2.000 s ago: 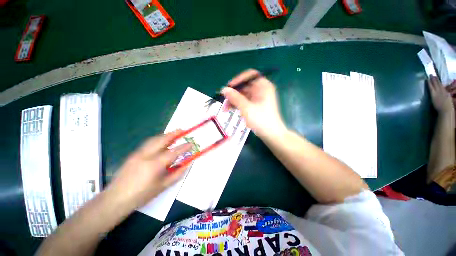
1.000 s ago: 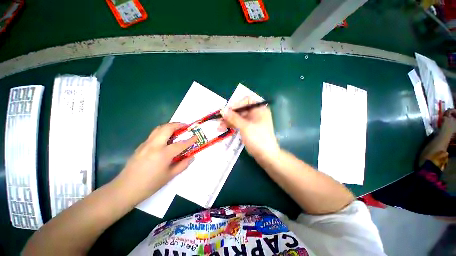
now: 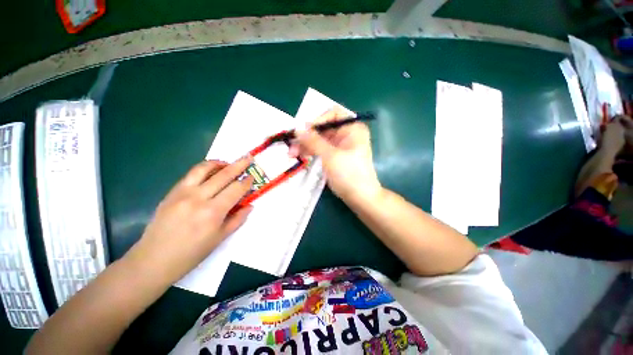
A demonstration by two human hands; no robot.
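Note:
My left hand (image 3: 191,208) holds a red-framed phone housing (image 3: 272,182) flat over white adhesive sheets (image 3: 274,239). Its fingers lie across the housing's lower left end and cover part of the green and silver board. The pale screen area (image 3: 276,159) faces up at the other end. My right hand (image 3: 340,152) holds thin black tweezers (image 3: 343,122), with the tips pointing left at the housing's upper right end. The tips are blurred, and I cannot tell if a piece is on them. The two sheets lie slanted and overlap.
Two printed white strips (image 3: 69,187) lie at the left. Two spare white sheets (image 3: 466,156) lie at the right. A pale rail (image 3: 277,33) with a post crosses the back; another red unit (image 3: 80,12) is beyond it. Another person's hands (image 3: 611,139) hold white sheets at the far right.
The tweezers moved from above the sheets to the housing's end, and stay there. The housing now lies lower over the sheets. The red units beyond the rail have shifted left.

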